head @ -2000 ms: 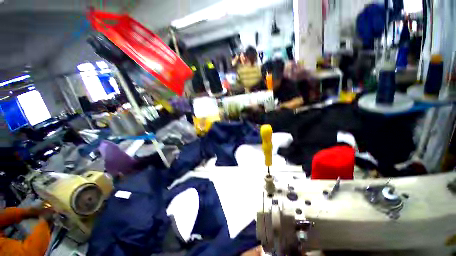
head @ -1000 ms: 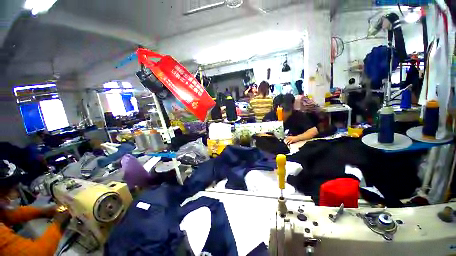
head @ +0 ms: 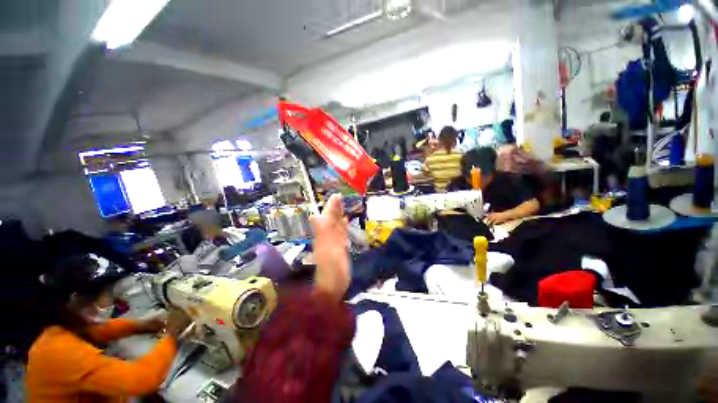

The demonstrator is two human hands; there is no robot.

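Note:
My left hand point(head: 332, 240), at the end of a dark red sleeve point(head: 295, 346), is raised and stretched forward in the middle left. Its blurred fingertips are just below and left of a hanging red bag or sign point(head: 331, 149); I cannot tell if they touch or how the fingers are set. My right hand is not in view. The cream sewing machine point(head: 598, 354) lies across the lower right, with a yellow-handled screwdriver point(head: 481, 260) upright on its head. Navy garment cloth point(head: 401, 338) lies left of it, partly hidden by my sleeve.
A person in orange point(head: 94, 366) works at another cream machine point(head: 224, 303) on the left. A person in black point(head: 508, 193) sits ahead. A red pad point(head: 567, 290), black cloth point(head: 551, 248) and thread cones point(head: 638, 197) are behind the machine arm. White cloth or paper covers point(head: 433, 319) the table.
My left arm has come up into view from the bottom. The camera view has turned left, so the machine, red bag and background appear further right, and more of the person in orange shows.

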